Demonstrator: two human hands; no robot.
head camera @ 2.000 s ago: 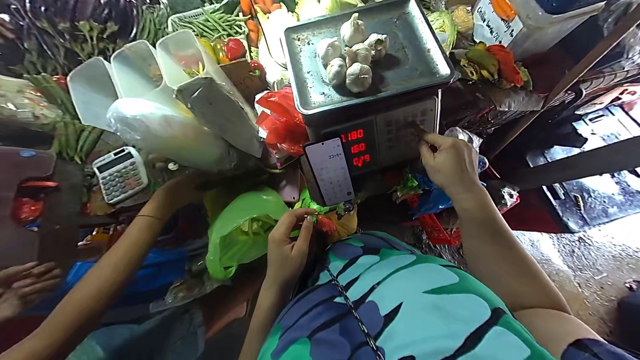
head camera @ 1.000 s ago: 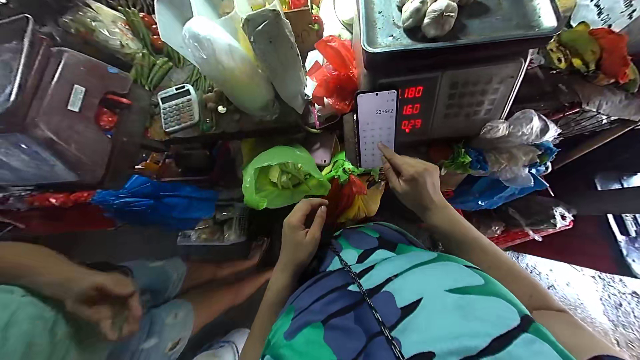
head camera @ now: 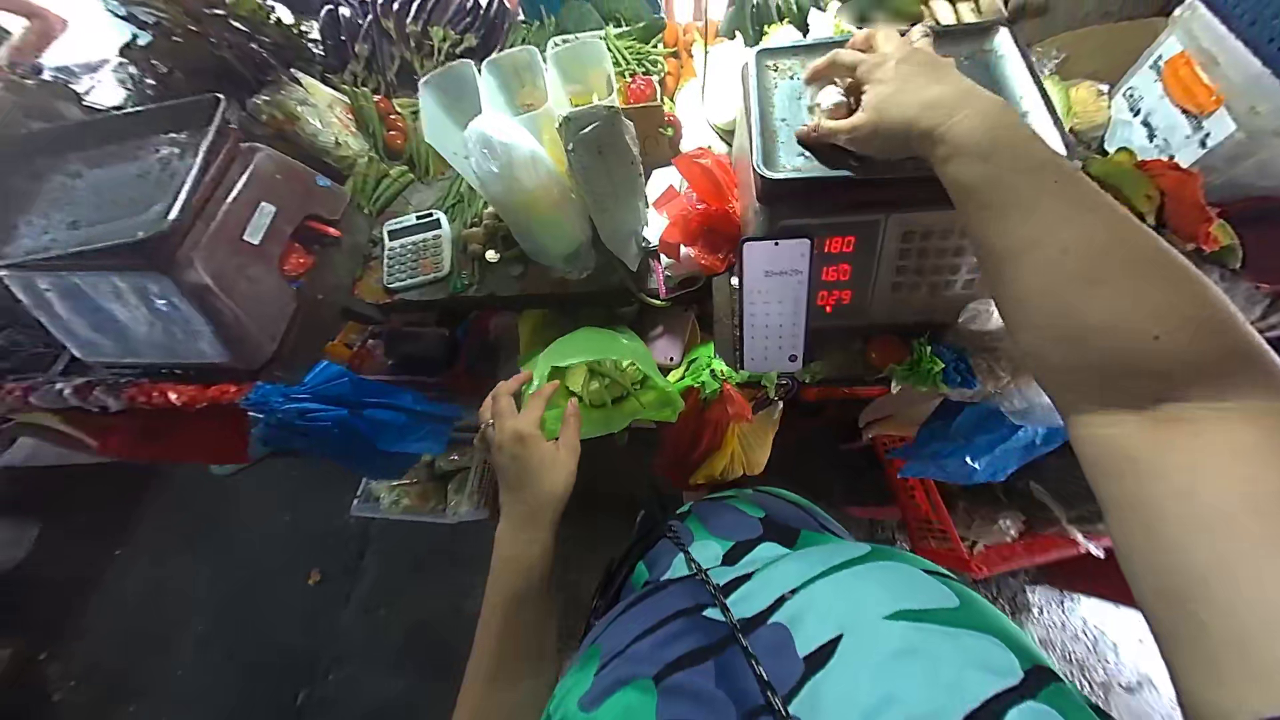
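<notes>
My left hand (head camera: 532,440) touches the left edge of a green plastic bag (head camera: 640,408) that holds pale green vegetables; whether the fingers pinch it I cannot tell. Over the metal pan (head camera: 785,120) of a digital scale, my right hand (head camera: 890,100) has its fingers round garlic bulbs, one of them (head camera: 832,100) showing between the fingertips. Red digits glow on the scale's display (head camera: 836,270). A smartphone (head camera: 775,310) with a calculator on its screen stands upright against the scale's front.
A second scale (head camera: 240,250) stands at the left. A white calculator (head camera: 417,250), clear plastic containers (head camera: 520,85) and a red plastic bag (head camera: 700,210) are on the stall. Blue bags (head camera: 350,415) hang from its front edge. A red crate (head camera: 930,520) is at lower right.
My right hand has gone from the phone up to the scale pan and round the garlic. My left hand has moved to the green bag. The person at the lower left is out of that spot.
</notes>
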